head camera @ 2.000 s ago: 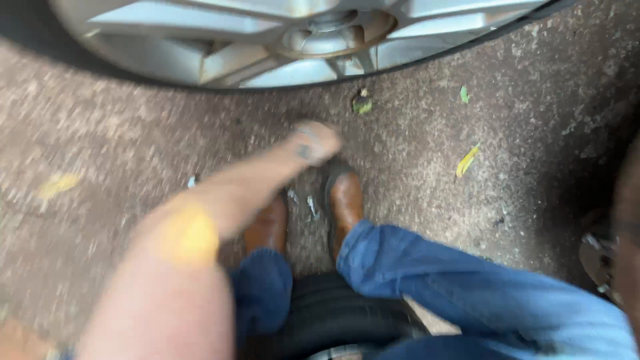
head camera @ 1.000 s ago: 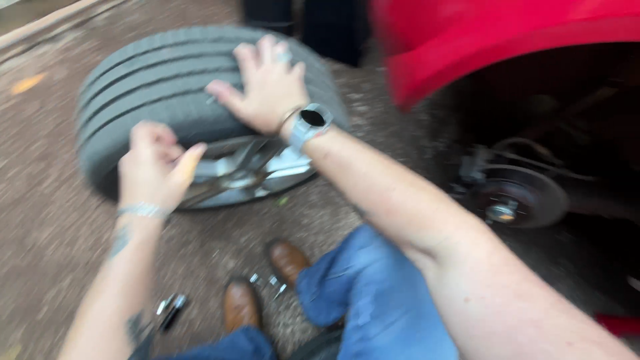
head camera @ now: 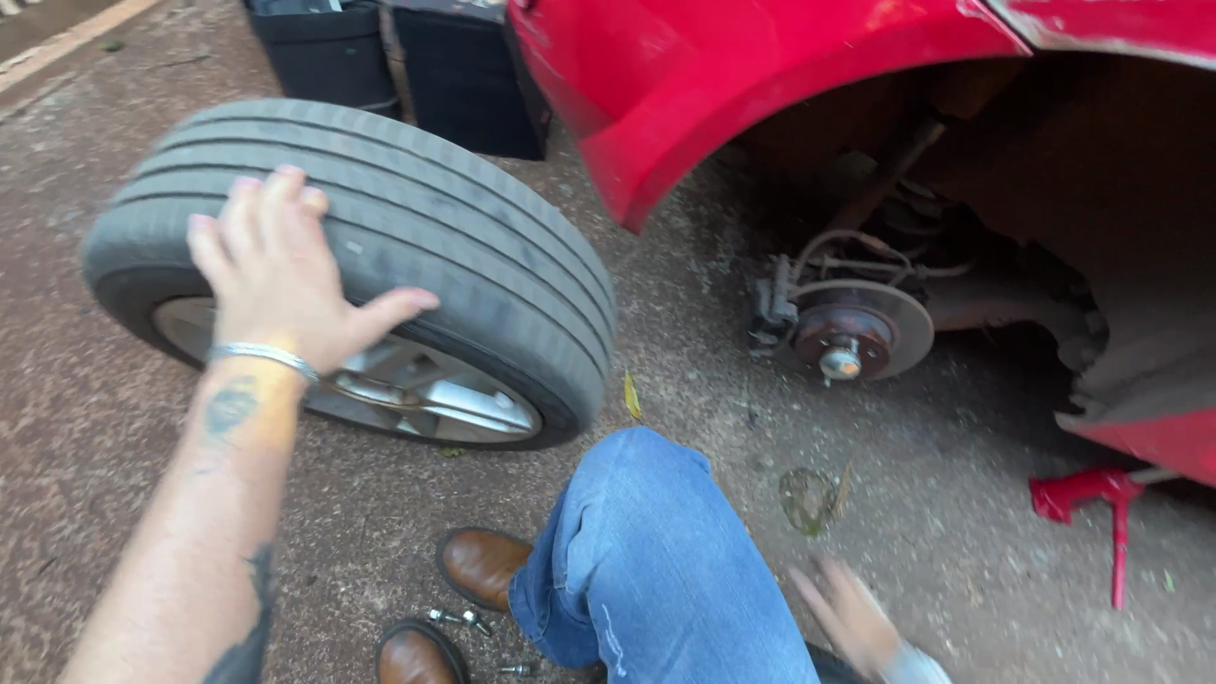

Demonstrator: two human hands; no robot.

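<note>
My left hand (head camera: 275,271), a bracelet at its wrist, lies with spread fingers on the tread of a car wheel with a grey tire (head camera: 446,218) and silver alloy rim, which stands tilted on the ground. My right hand (head camera: 850,613), blurred, is low at the right of my knee with nothing seen in it; part of it is cut off by the bottom edge. Beyond it, in the wheel arch of a red car (head camera: 665,85), the bare brake disc (head camera: 902,328) and hub show. Several wheel bolts (head camera: 461,619) lie by my brown boots.
A red jack or stand (head camera: 1092,494) is at the right under the car's sill. Black containers (head camera: 465,81) stand behind the wheel. My jeans-clad knee (head camera: 655,532) is between the wheel and my right hand. A yellow leaf (head camera: 632,396) lies beside the tire.
My right hand was on the tire's tread a second ago and is now off it, down at the right. My left hand has moved from the wheel's near side onto the tread.
</note>
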